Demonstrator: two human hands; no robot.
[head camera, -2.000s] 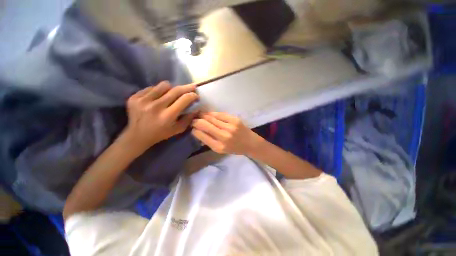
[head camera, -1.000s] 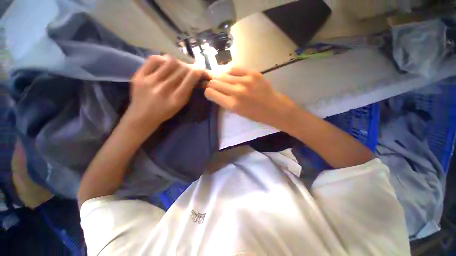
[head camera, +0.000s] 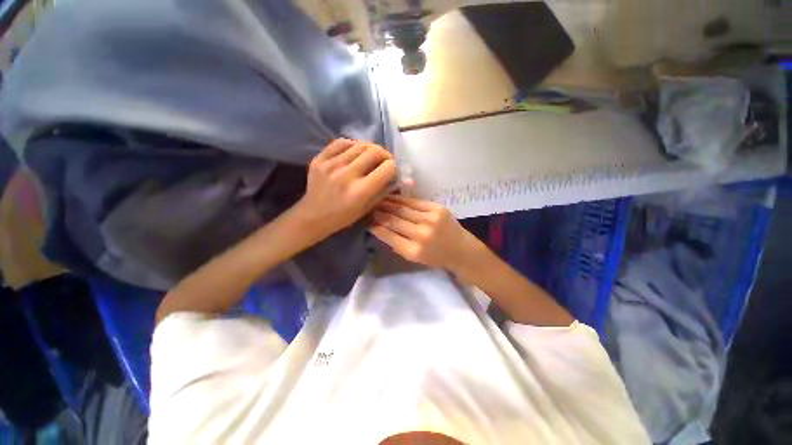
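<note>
A large grey-blue garment (head camera: 174, 96) lies bunched left of the needle and hangs over the table's front edge. Its right edge runs from the bright needle area (head camera: 386, 61) down to my hands. My left hand (head camera: 347, 178) grips the cloth near the table's front edge. My right hand (head camera: 419, 229) is just below and right of it, fingers closed on the same cloth edge. A small pinkish thing shows beside my left fingertips; I cannot tell what it is. The fingertips partly hide the cloth edge.
A dark pad (head camera: 521, 39) lies on the machine bed, with a thin green-yellow tool (head camera: 556, 102) below it. A crumpled clear bag (head camera: 705, 117) is at the far right. Tape markings run along the table's front (head camera: 538, 184). A blue basket (head camera: 738, 261) holds grey cloth (head camera: 664, 330) below.
Both hands have moved from close under the needle toward the table's front edge. The garment now spreads larger at upper left, with its edge drawn straight from the needle area.
</note>
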